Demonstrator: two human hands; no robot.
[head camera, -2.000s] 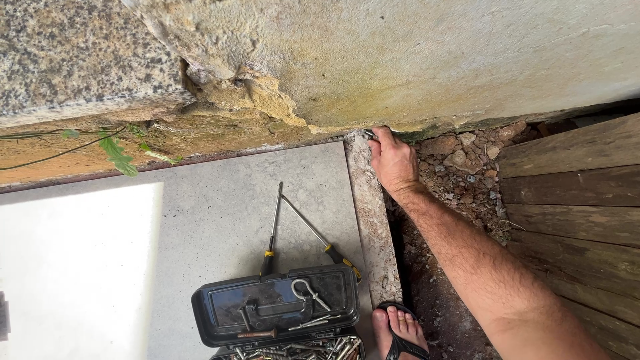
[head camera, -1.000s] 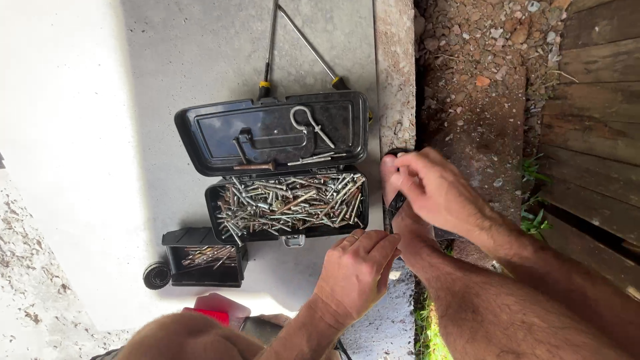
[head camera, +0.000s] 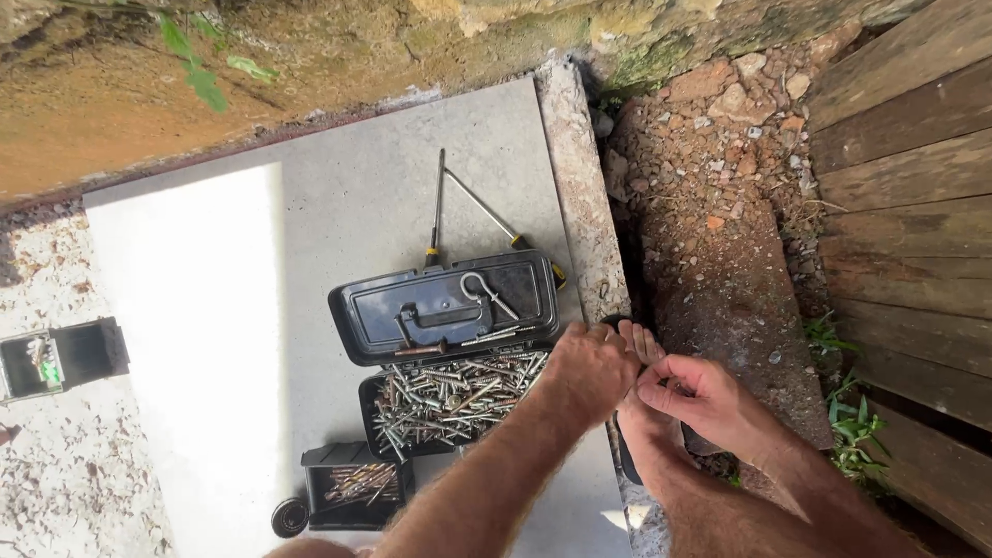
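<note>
My left hand (head camera: 593, 370) is over the front of my sandaled foot (head camera: 652, 434), beside the right end of a black plastic box full of screws (head camera: 442, 399). Close by on the right, my right hand (head camera: 694, 395) has its thumb and fingertips brought together; whether something small is between them cannot be told. The fingertips of the left hand are hidden too. On the open box lid (head camera: 372, 314) lie a screw hook (head camera: 494, 294), a rusty bolt (head camera: 422, 349) and a few long screws. Two screwdrivers (head camera: 439, 205) (head camera: 484, 205) lie above the lid.
A small black box of drill bits or screws (head camera: 353, 484) stands lower left, by a round black cap (head camera: 290, 517). Another small container (head camera: 31, 368) is at far left. A grey tile (head camera: 364, 201) ends at a rough concrete edge (head camera: 585, 201). Rubble (head camera: 721, 147) and wooden boards (head camera: 914, 232) lie right.
A hand was at the wall corner two seconds ago; one second ago both hands were near the foot. Now they are closer together over it. The view has shifted down, then partly back up.
</note>
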